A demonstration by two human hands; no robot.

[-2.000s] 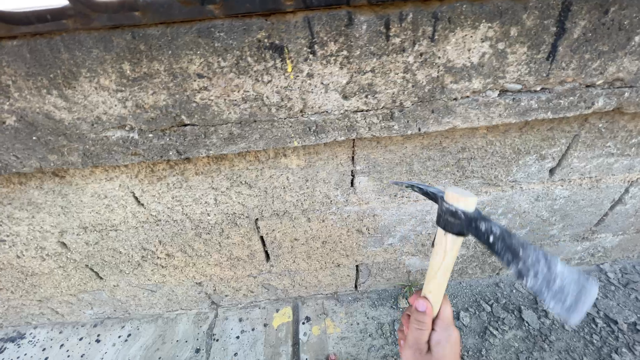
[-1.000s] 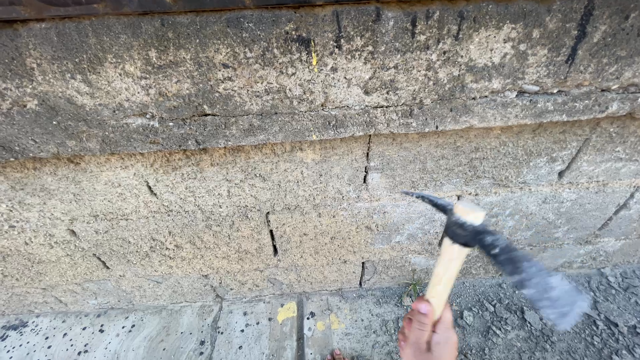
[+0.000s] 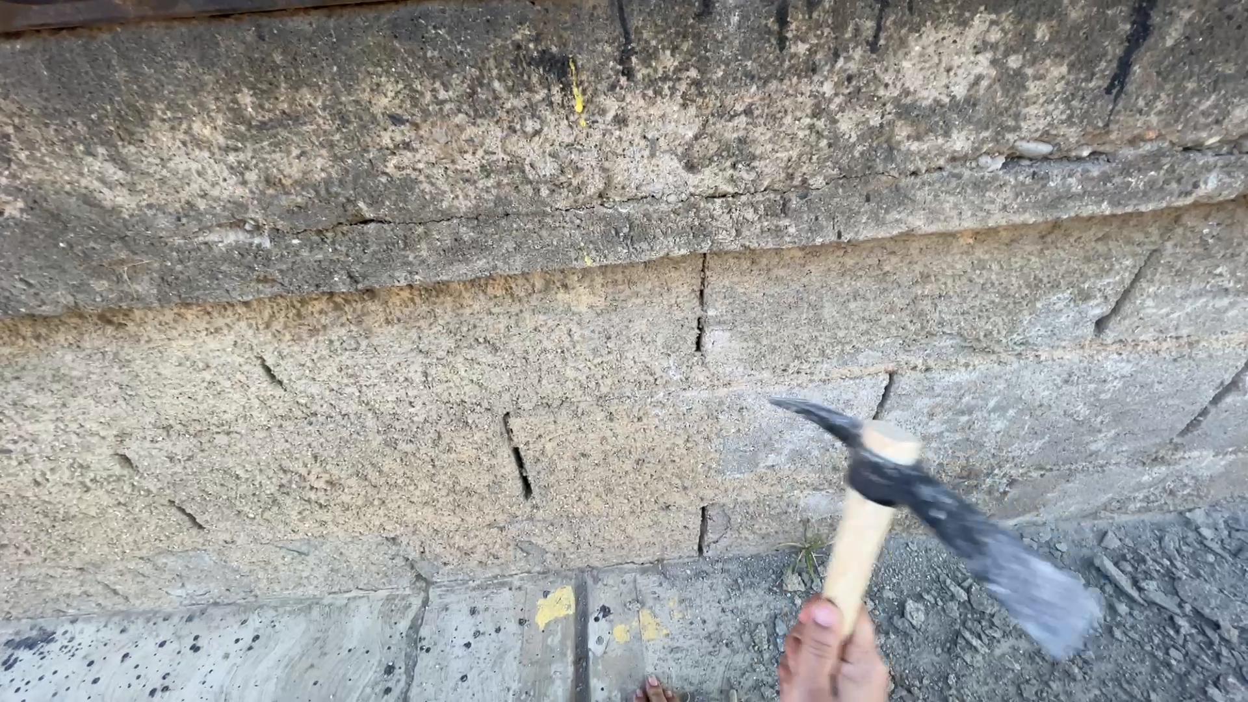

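Observation:
My right hand (image 3: 831, 651), low and right of centre, is closed round the pale wooden handle of a small hand mattock (image 3: 931, 502). Its dark steel head has a narrow pointed end turned left toward the block wall (image 3: 614, 448) and a broad, dusty blade at the lower right, slightly blurred. Whether the point touches the wall I cannot tell. At the bottom edge, only a few fingertips (image 3: 655, 690) show, apparently of my left hand; the rest is out of frame, so its grip is hidden.
A rough concrete ledge (image 3: 439, 195) juts out above the block wall. Concrete paving (image 3: 487, 643) with yellow paint patches runs along its foot. Broken grey rubble (image 3: 1150, 585) lies at the lower right, near a small green weed (image 3: 807, 558). Open cracks mark the block joints.
The fingertips at the bottom edge show more than two seconds ago. My right hand keeps its hold on the mattock, which stays in much the same pose before the wall.

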